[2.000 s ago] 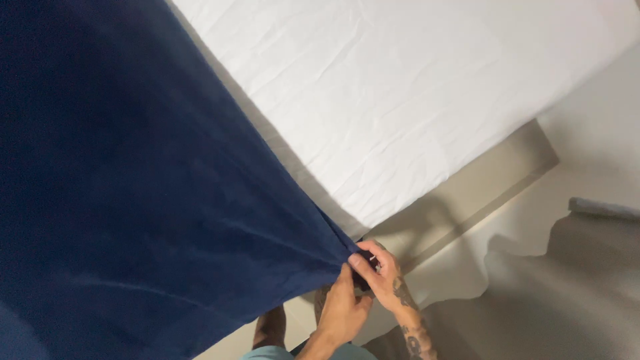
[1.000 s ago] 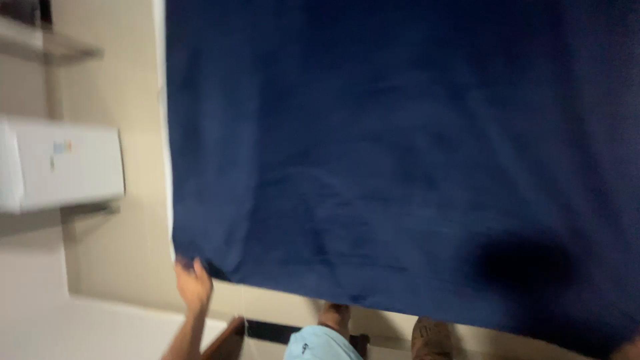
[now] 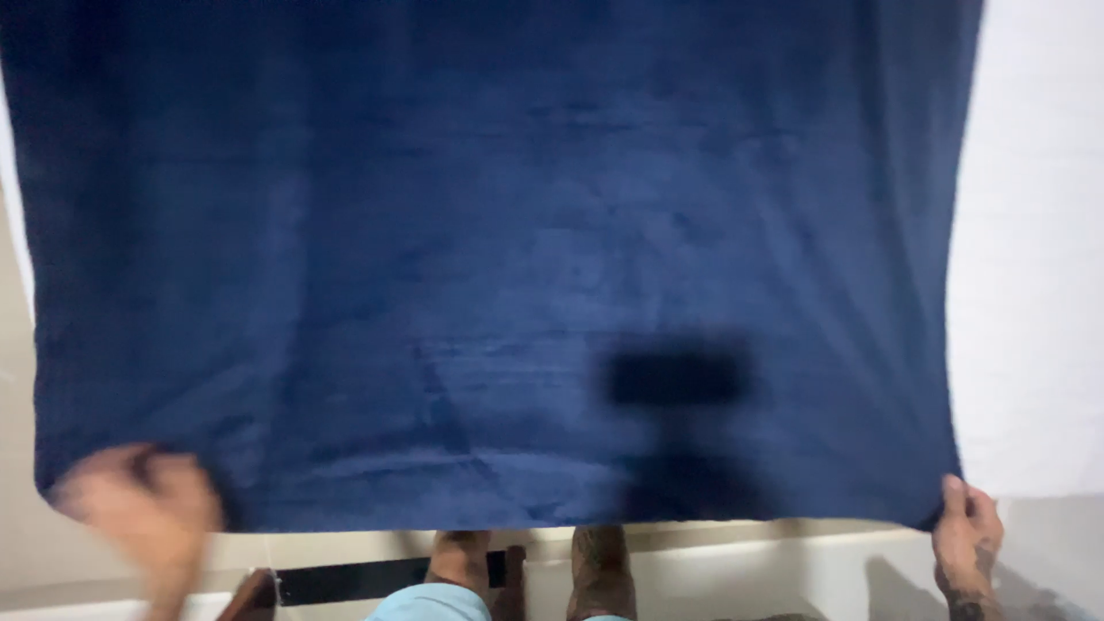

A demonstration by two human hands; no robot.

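Note:
A navy blue blanket (image 3: 535, 259) spreads across most of the head view, lightly wrinkled, with a dark shadow on its lower right part. At its lower left corner is my left hand (image 3: 151, 509), motion-blurred and over the cloth; its grip cannot be made out. My right hand (image 3: 966, 526) pinches the blanket's lower right corner between thumb and fingers. White sheet-like fabric (image 3: 1035, 259) shows beyond the blanket's right edge, and a thin white strip shows along the left edge.
My legs (image 3: 602, 569) and light blue shorts (image 3: 431, 604) are below the blanket's near edge. Near them, at the lower left, is a brown and black piece of furniture (image 3: 354, 582). Pale floor (image 3: 17, 431) shows at the left.
Two seconds ago both hands were together at one blanket corner; now they are far apart at two corners. The view has swung widely between frames.

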